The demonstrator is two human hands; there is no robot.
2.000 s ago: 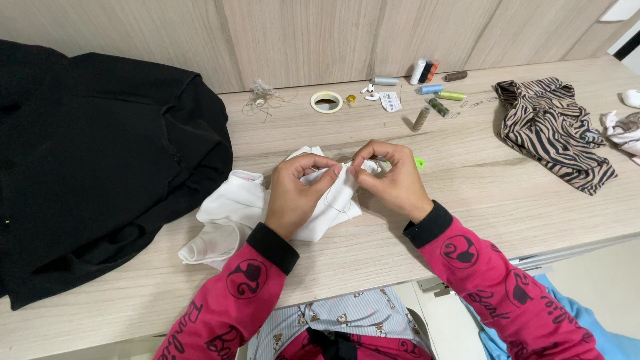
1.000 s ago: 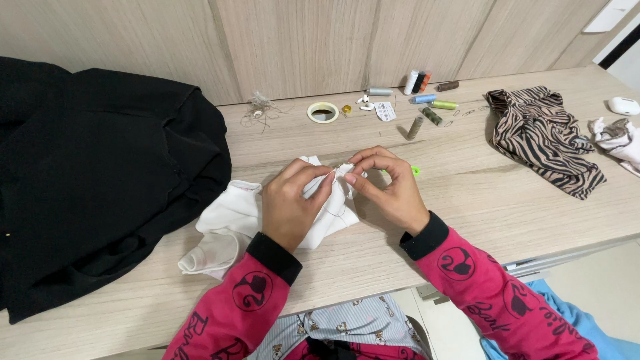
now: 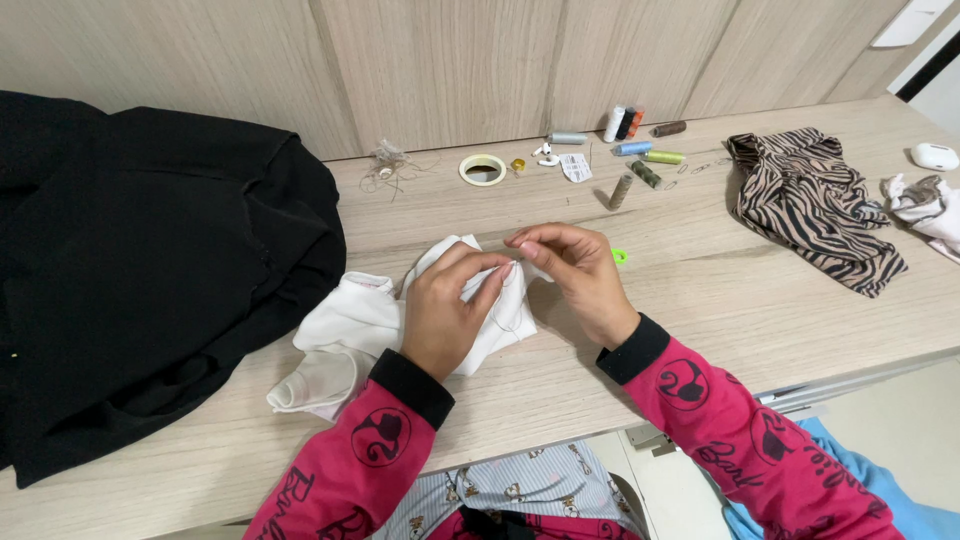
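Note:
A white cloth garment [image 3: 352, 315] lies bunched on the wooden tabletop, its upper edge raised between my hands. My left hand [image 3: 454, 304] pinches that edge between thumb and forefinger. A dark thread [image 3: 510, 328] hangs in a loop over the fabric below the fingertips. Just right of the pinched edge is my right hand [image 3: 574, 274], thumb and forefinger close together; a needle cannot be made out, and whether these fingers hold the thread is unclear. A bright green plastic item [image 3: 619, 256] shows behind the right hand.
Black fabric [image 3: 150, 277] covers the left side. Along the back are a tape roll [image 3: 462, 171], thread tangle [image 3: 386, 169], earbuds [image 3: 548, 160], a blue thread spool [image 3: 632, 148] and an upright tan spool [image 3: 620, 192]. Zebra-print cloth [image 3: 810, 202] and a white earbud case [image 3: 934, 157] lie at right.
My right hand's fingers have shifted slightly at the cloth edge. My left hand keeps its pinch on the white garment.

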